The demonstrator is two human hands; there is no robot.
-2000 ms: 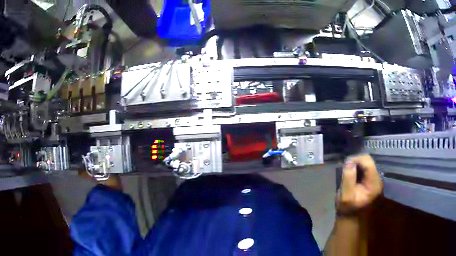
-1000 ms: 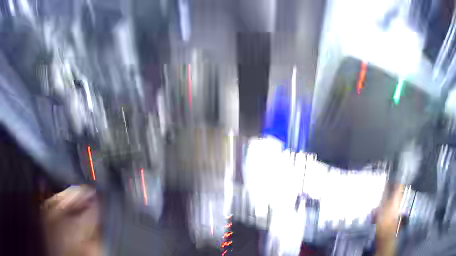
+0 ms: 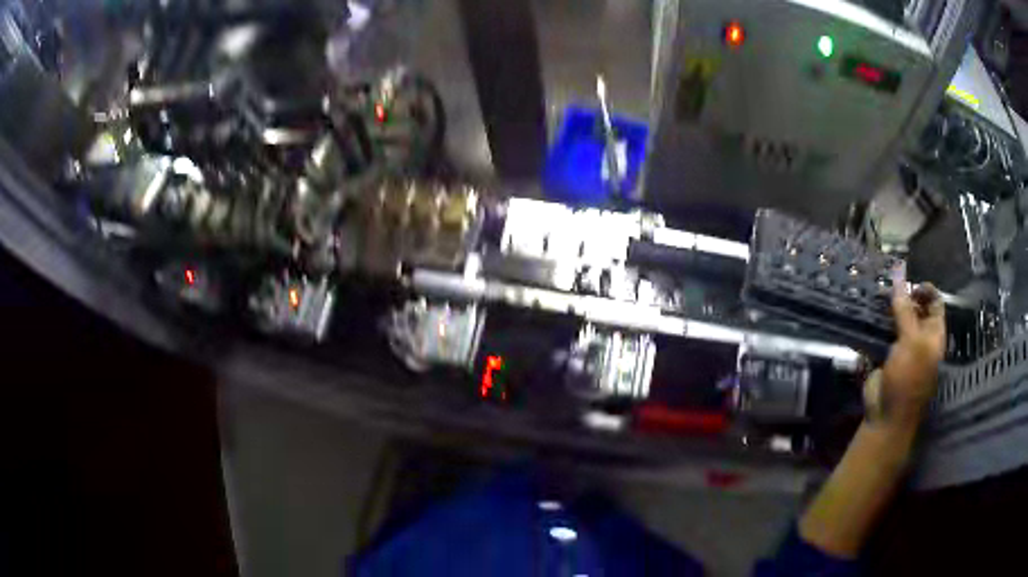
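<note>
A dark fixture plate point(image 3: 829, 271) with rows of small bright nests lies on the conveyor rail point(image 3: 676, 327) at the right. My right hand point(image 3: 911, 344) is at the plate's right end, with fingertips at its corner. Whether the fingers grip the plate or only touch it is not clear. A bright silver plate point(image 3: 564, 239) lies on the track near the middle, partly washed out by glare. My left hand is not in view.
Pneumatic cylinder units point(image 3: 614, 363) line the front edge. A pale grey controller box point(image 3: 778, 124) and a blue bin point(image 3: 584, 158) stand behind the track. Slotted wiring duct point(image 3: 986, 372) is at the right, brass-coloured clamps point(image 3: 423, 214) left of the middle.
The view has swung, bringing the controller box in. My right hand has moved from in front of the machine up to the rail's right end. My left arm has left the picture.
</note>
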